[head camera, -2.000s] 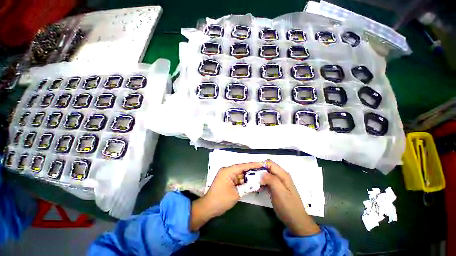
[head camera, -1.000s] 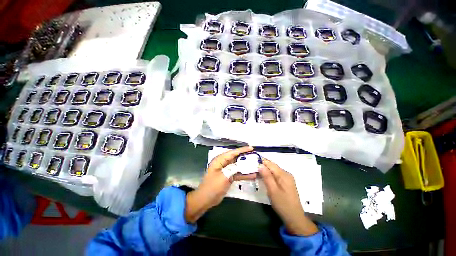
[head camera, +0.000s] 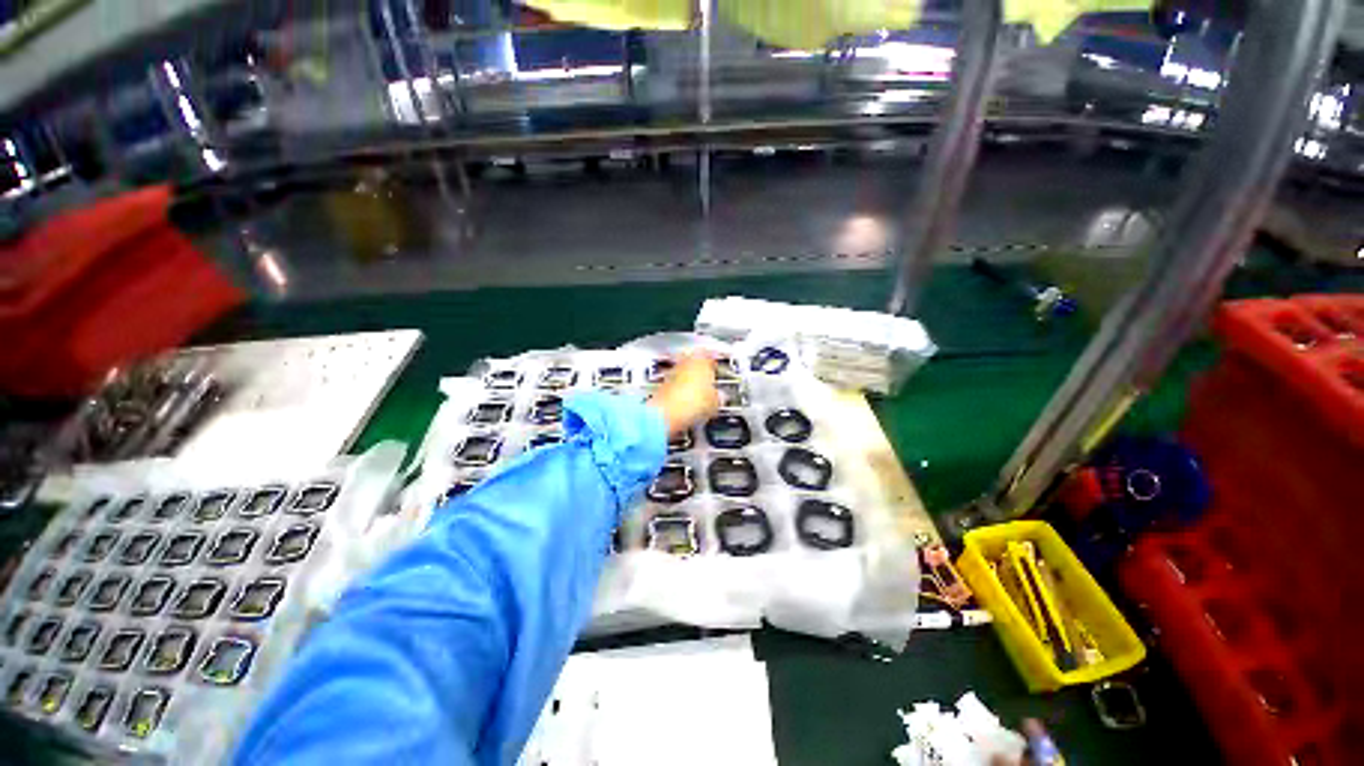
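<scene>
My left hand (head camera: 687, 392) reaches over the back rows of the right blister tray (head camera: 860, 596). Its fingers are blurred beside a silver-rimmed housing (head camera: 732, 394); whether they grip it I cannot tell. My blue sleeve hides part of the tray's left and middle. Black housings (head camera: 742, 530) sit in the right-hand columns. The white sticker sheet (head camera: 673, 703) lies in front of the tray, cut off by the bottom edge. At the bottom edge, beside the crumpled paper scraps (head camera: 954, 733), a small purplish object (head camera: 1040, 741) shows with what may be a fingertip; my right hand is otherwise out of view.
The left blister tray (head camera: 392, 467) holds rows of housings. Behind it is a white board (head camera: 337, 392) with metallic parts. A yellow bin (head camera: 1114, 659), orange-handled scissors (head camera: 938, 572) and red trays (head camera: 1197, 591) are right. Clear trays (head camera: 860, 352) and metal uprights (head camera: 1159, 270) stand behind.
The view has tilted up and shows the area behind the bench. My left hand has left the sheet and stretched forward over the right tray. My right hand has moved almost wholly out of view.
</scene>
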